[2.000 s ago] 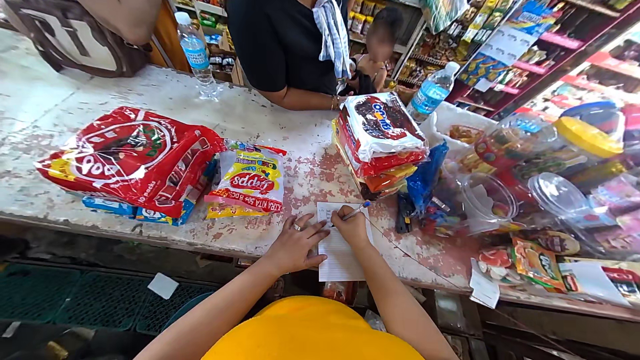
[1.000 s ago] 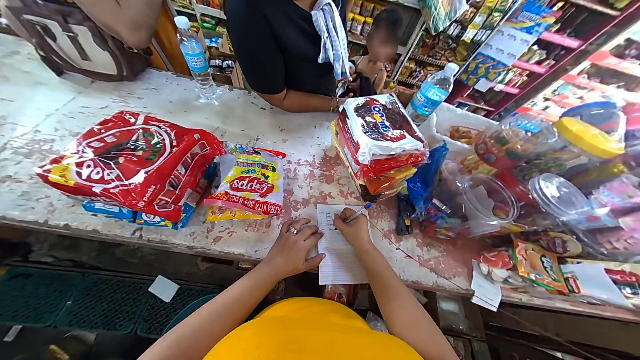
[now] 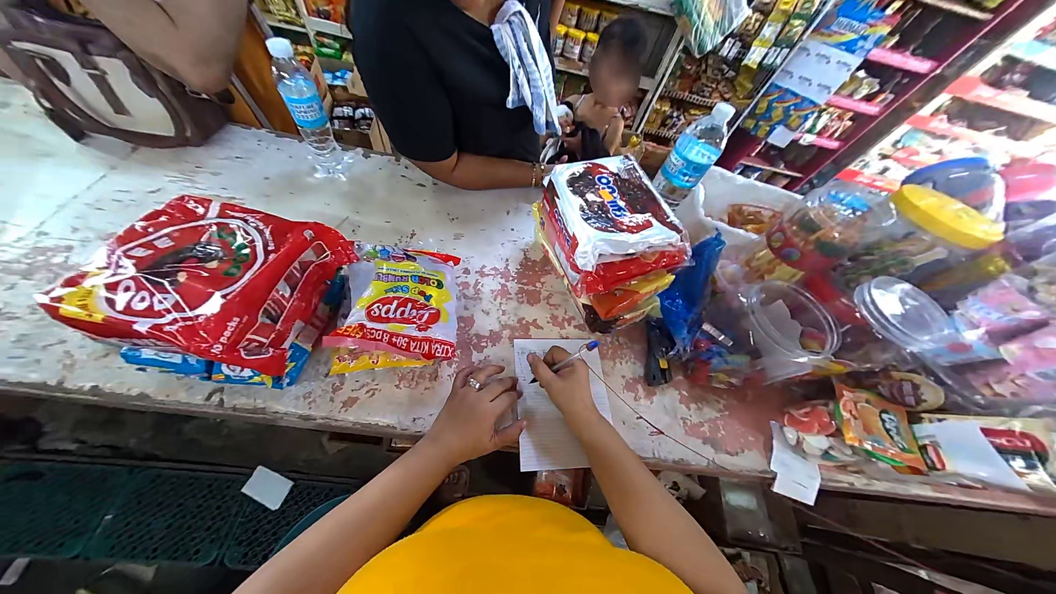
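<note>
My right hand [image 3: 565, 384] grips a ballpoint pen [image 3: 575, 356] with a blue end, its tip on the upper part of a lined sheet of paper [image 3: 551, 433]. On the sheet's left edge rests my left hand [image 3: 478, 412], palm down, fingers slightly spread, a ring on one finger. Left of the hands lie a yellow and red snack bag [image 3: 400, 305] and a large red multipack [image 3: 198, 280], the latter on top of blue packs [image 3: 169, 361]. Beyond the paper stands a stack of snack packs [image 3: 610, 223], a white and brown one uppermost.
Two water bottles [image 3: 305, 103] [image 3: 693, 157] stand along the far side of the worn counter [image 3: 429, 206]. A person in black [image 3: 445, 82] leans there near a child [image 3: 606, 91]. Plastic jars [image 3: 899, 231] crowd the right; a brown bag [image 3: 107, 74] sits far left.
My right hand stays at the upper part of the paper with the pen. The sheet sits slightly further up the counter in the oldest frame than now cannot be told; little else differs.
</note>
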